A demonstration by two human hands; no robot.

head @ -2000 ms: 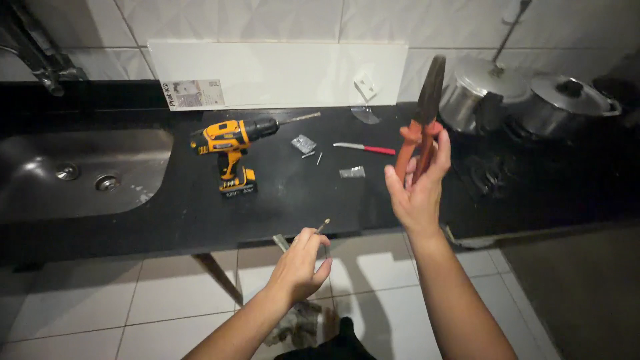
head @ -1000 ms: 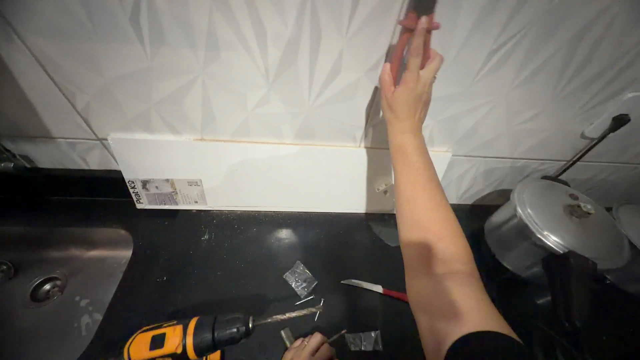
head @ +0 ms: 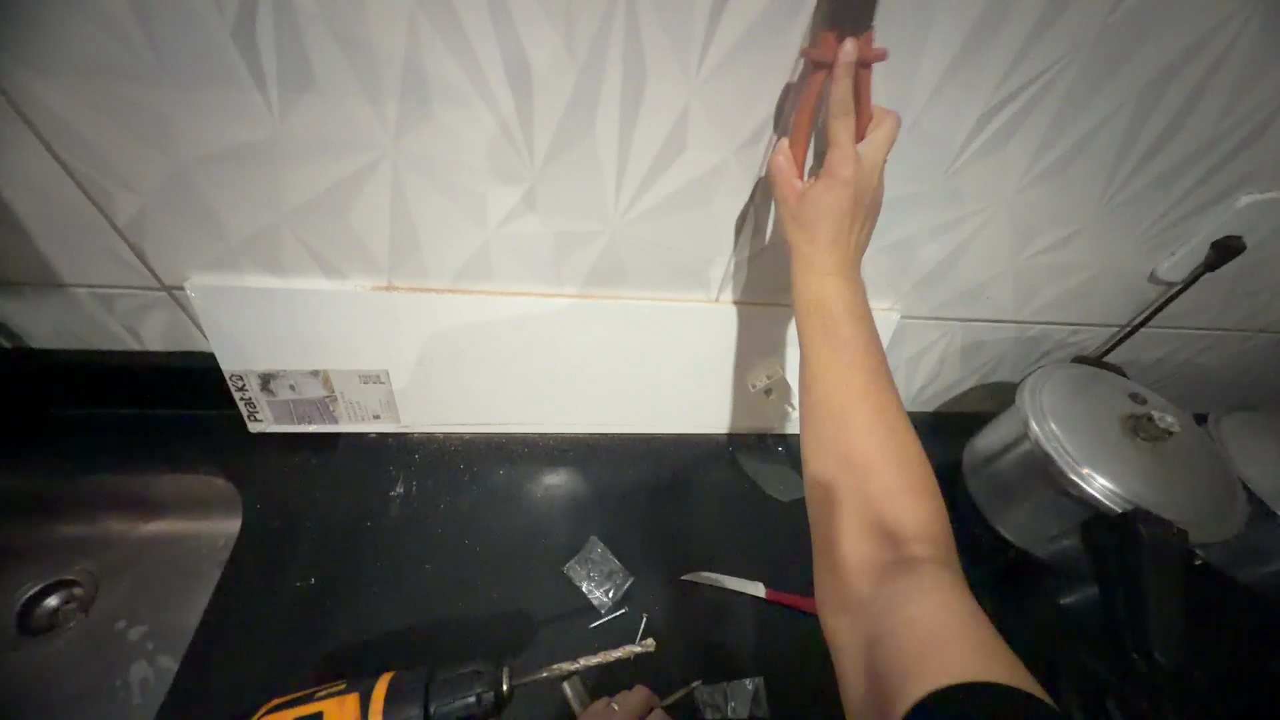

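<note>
My right hand (head: 835,190) grips red-handled pliers (head: 840,75) up against the textured white wall; their dark jaws run out of the top of the view. Low in the view, my left hand (head: 628,704) is mostly cut off, with a thin pointed piece (head: 683,692) at its fingers. Beside it lies a yellow and black cordless drill (head: 345,700) with a long masonry bit (head: 590,662). Two screws (head: 608,617), a small clear plastic bag (head: 598,573), another clear packet (head: 732,697) and a red-handled knife (head: 735,584) rest on the black counter.
A white board (head: 560,365) with a printed label leans on the wall behind the counter. A steel sink (head: 170,560) is at the left. At the right stand a pressure cooker (head: 1110,460) and another pot (head: 1250,450).
My right hand has raised the pliers from above the counter to the wall. The view has moved closer to the wall, and my left hand is now mostly out of it.
</note>
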